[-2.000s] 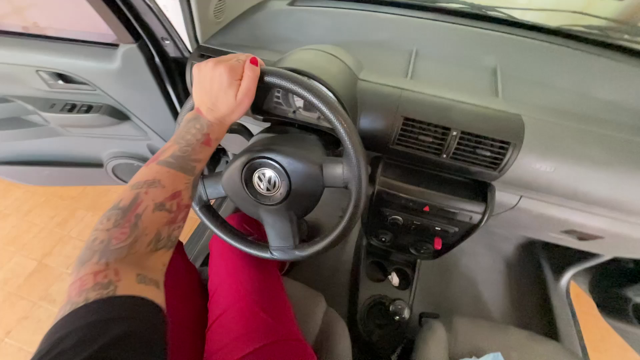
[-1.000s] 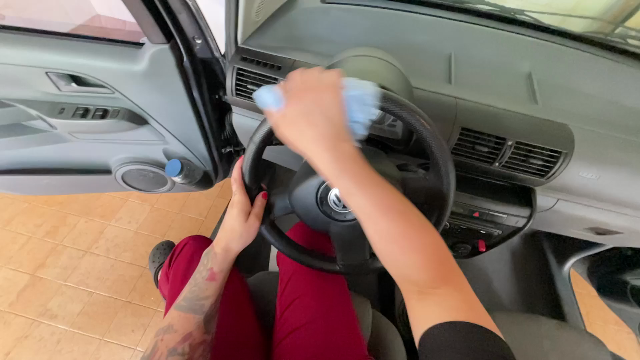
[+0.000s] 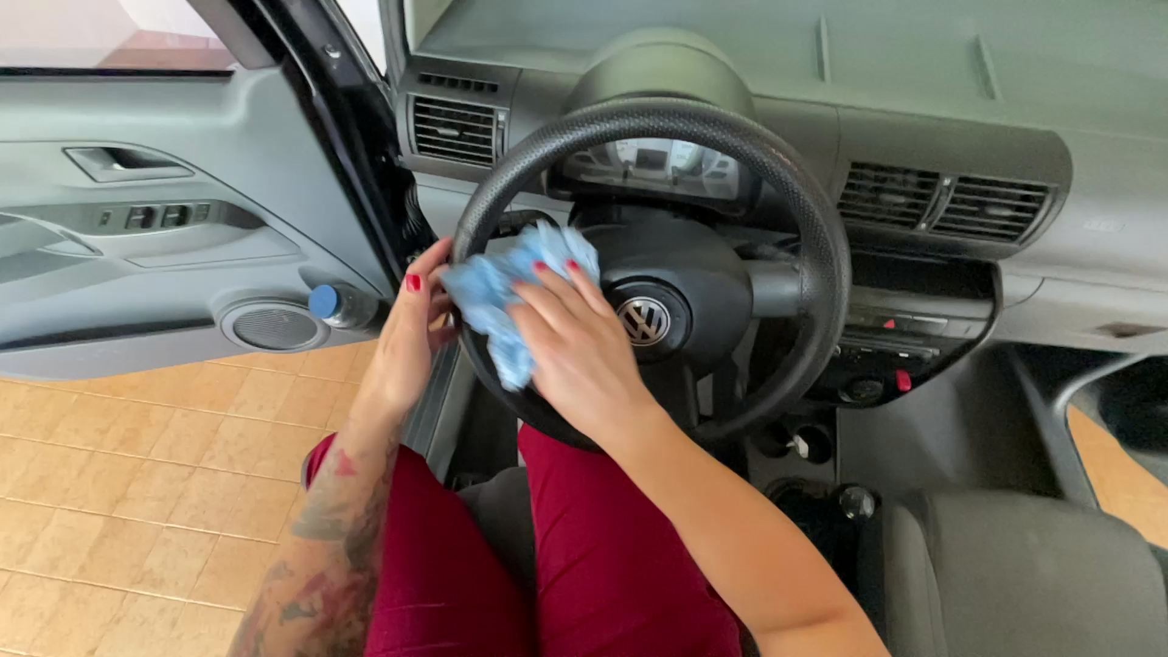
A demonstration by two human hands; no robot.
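A black steering wheel (image 3: 826,265) with a maker's badge at its hub stands in front of me. My right hand (image 3: 579,351) presses a crumpled light blue cloth (image 3: 511,283) against the wheel's left spoke and lower left rim. At the left side of the rim is my left hand (image 3: 411,328), its fingers curled around the outer edge beside the cloth. Part of the left fingers is hidden behind the rim. Behind the wheel the instrument cluster (image 3: 652,169) shows through its upper opening.
The car door (image 3: 182,274) stands open at the left, with a blue-capped bottle (image 3: 342,306) in its pocket. Air vents (image 3: 940,201) and the centre console (image 3: 876,356) lie to the right. A gear knob (image 3: 856,502) stands near the grey passenger seat (image 3: 1031,566).
The cloth in my right hand has gone from the top of the rim to its left side. Two seconds ago my left hand was at the top left of the wheel; now it is lower.
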